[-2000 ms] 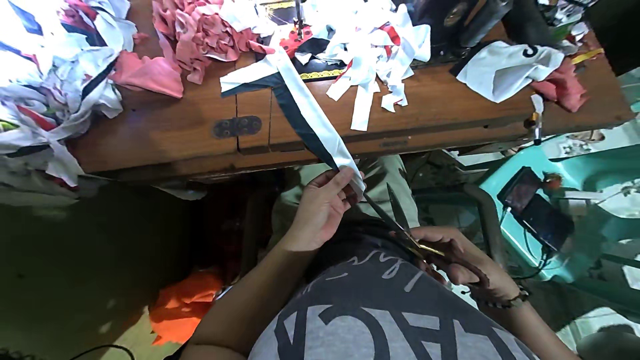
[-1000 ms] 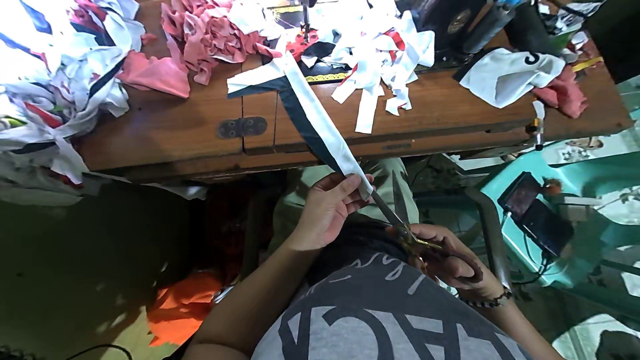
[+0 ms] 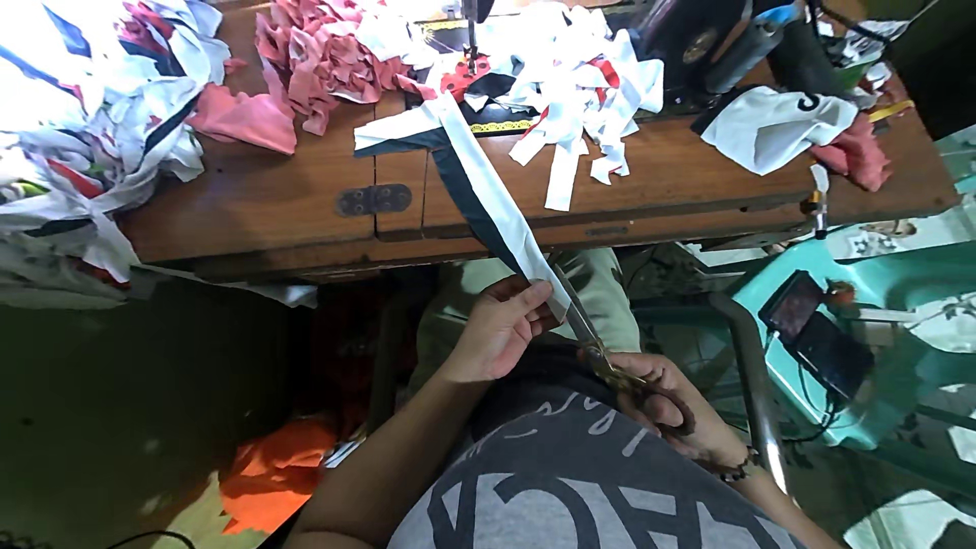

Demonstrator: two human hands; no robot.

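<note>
My left hand pinches the lower end of a white and dark fabric strip between thumb and fingers. The strip runs down from the sewing machine's needle area and over the front edge of the wooden table. A pair of metal scissors is in my right hand, its blades pointing up beside the strip's end and close together. Whether the blades touch the cloth cannot be told. White fabric strips lie right of the needle, and crumpled pink fabric lies left of it.
The wooden sewing table holds a large heap of mixed scraps at left and a white cloth piece at right. A turquoise plastic chair bears two dark devices. Orange cloth lies low at left.
The scissor blades, spread apart in both earlier frames, have closed together beside the strip's end. My left hand keeps its pinch on the strip.
</note>
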